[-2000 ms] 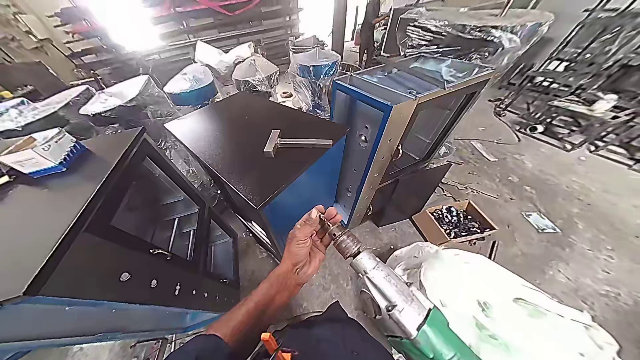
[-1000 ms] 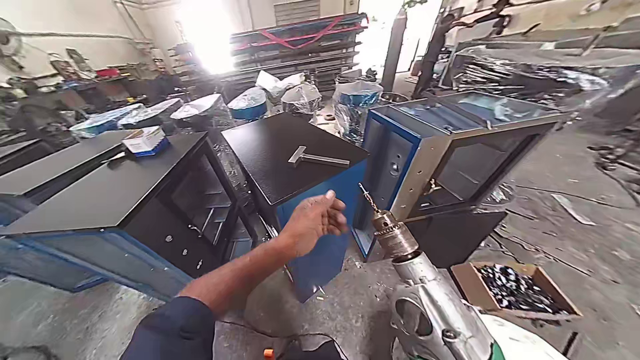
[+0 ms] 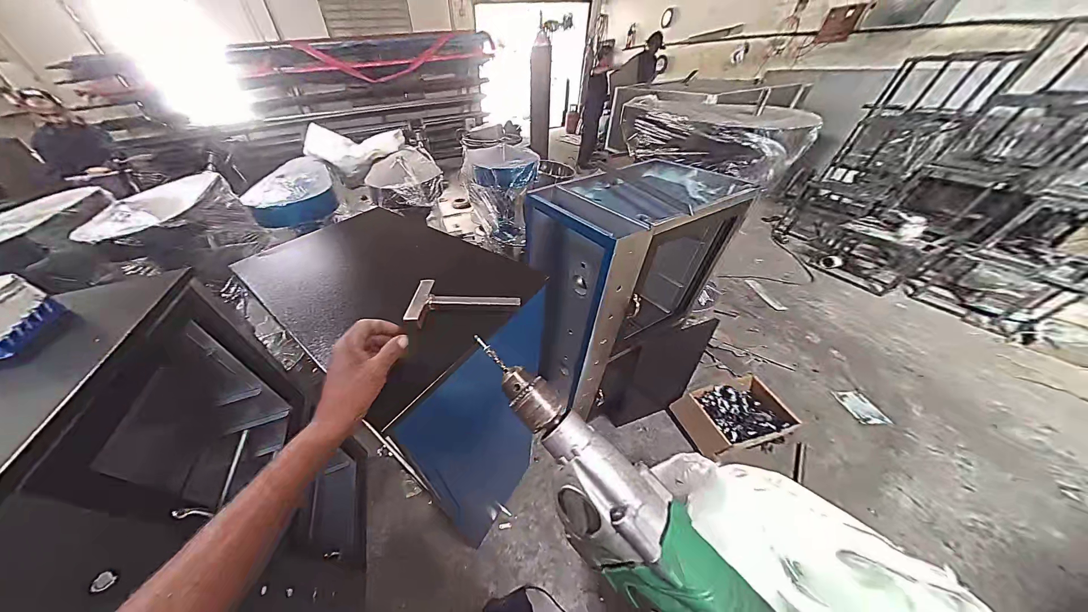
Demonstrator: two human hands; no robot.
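My left hand (image 3: 364, 365) hovers at the front left edge of a black cabinet top (image 3: 331, 263), its fingers curled near the head of a steel hammer (image 3: 467, 301) that lies there. Whether it touches anything is hard to tell. Right of it, a power drill with a silver housing (image 3: 608, 484) and green body points up and to the left, a twist drill bit (image 3: 490, 353) fixed in its chuck (image 3: 534, 401). My right hand is not in view; the drill's rear end is cut off by the frame.
A blue cabinet with a glazed door (image 3: 633, 212) stands behind the drill. A cardboard box of small dark parts (image 3: 741, 416) sits on the floor at right. Another black cabinet (image 3: 93, 357) is at left. Plastic-wrapped items line the back; people stand farther off.
My left hand was at the drill's bit and chuck two seconds ago; it has since moved away to the hammer on the cabinet top. The view has shifted.
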